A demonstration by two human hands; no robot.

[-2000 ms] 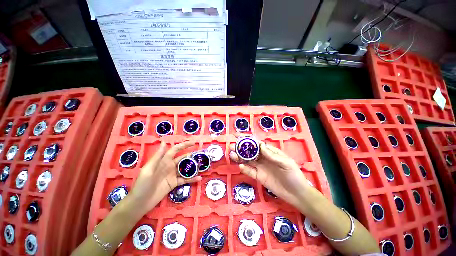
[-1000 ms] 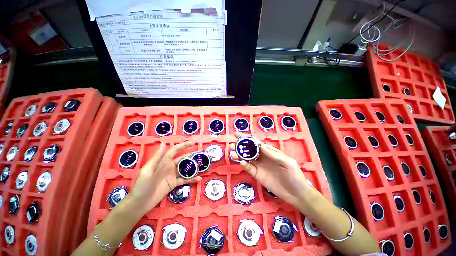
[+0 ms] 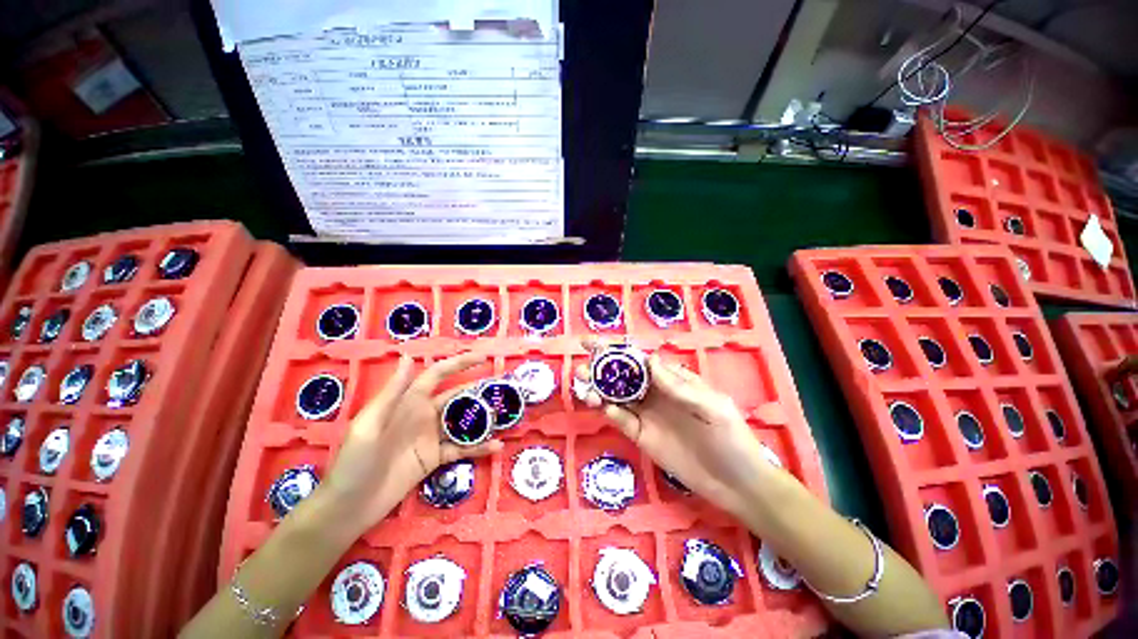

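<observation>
My left hand (image 3: 406, 437) holds two round smartwatch bodies (image 3: 467, 419), faces up and lit with purple marks, overlapping side by side. My right hand (image 3: 686, 424) holds one smartwatch body (image 3: 620, 375) between thumb and fingers, its black face lit with purple marks. Both hands are over the orange-red foam tray (image 3: 524, 277). Its back row holds black-faced units with small lit marks. Its front rows hold silver and dark units (image 3: 433, 588) lying face down. My hands and forearms cover some pockets.
Stacked orange trays (image 3: 200, 412) with mixed units stand at left. A neighbouring tray (image 3: 874, 412) of black-faced units lies at right, with more trays behind it. An instruction sheet (image 3: 412, 137) hangs on a black board at the back. A white cable (image 3: 926, 81) lies at back right.
The marks on the face held in my right hand changed from purple to white-looking and back to purple. Both hands stay almost in place.
</observation>
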